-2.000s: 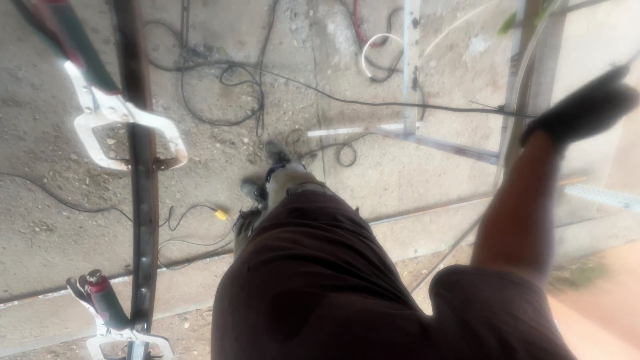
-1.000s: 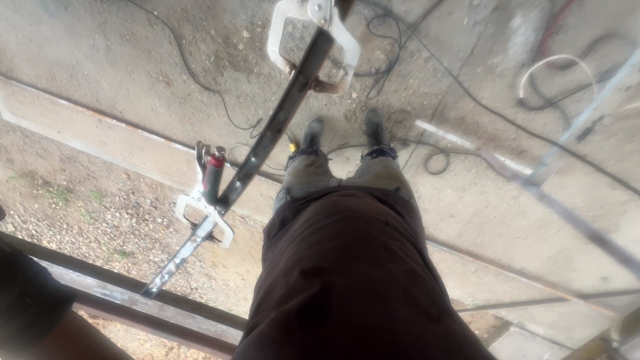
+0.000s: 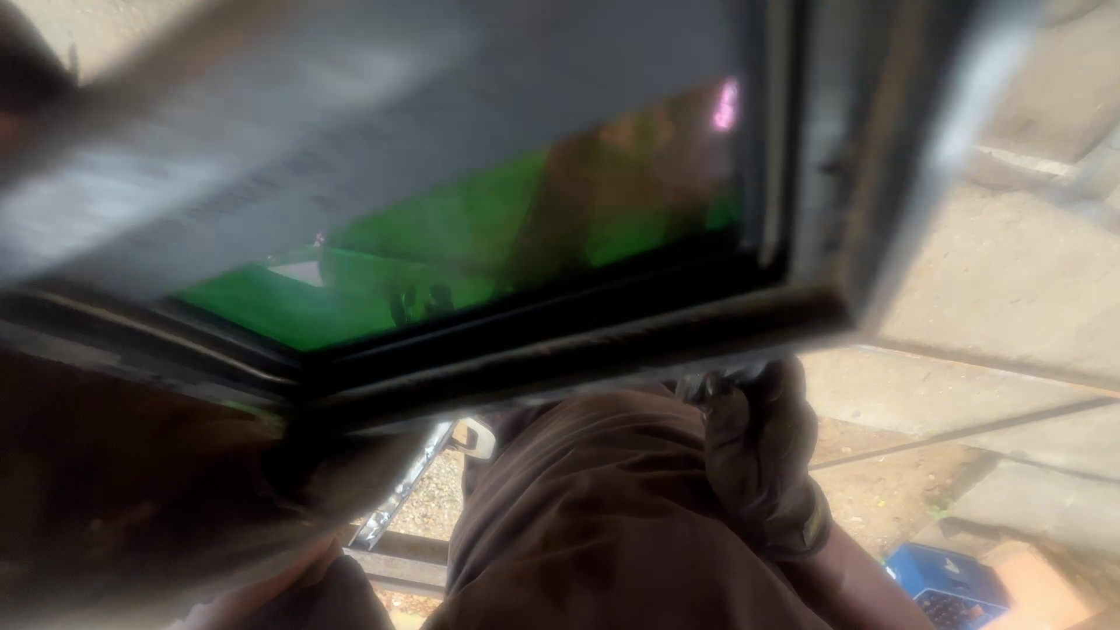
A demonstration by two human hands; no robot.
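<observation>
A welding mask (image 3: 560,341) with a green-tinted lens (image 3: 437,236) fills much of the upper and left view, very close and blurred. My right hand (image 3: 766,459), in a dark glove, is just below the mask's lower right edge with its fingers curled. A small metallic piece (image 3: 700,385) shows at its fingertips; whether the hand grips it or the mask is unclear. Part of my left forearm (image 3: 271,582) shows at lower left. It leads up to a large dark blurred shape below the mask, and my left hand cannot be made out there.
Below the mask, a steel bar (image 3: 407,486) with a light clamp jaw (image 3: 477,437) stands left of my shirt. A horizontal steel beam (image 3: 402,560) lies beneath. At lower right are a blue plastic crate (image 3: 949,582) and concrete ground (image 3: 1006,254).
The welding mask has come in front of the camera and covers most of the clamps and bar. My right hand, outside the view one second ago, is now at the mask's lower edge.
</observation>
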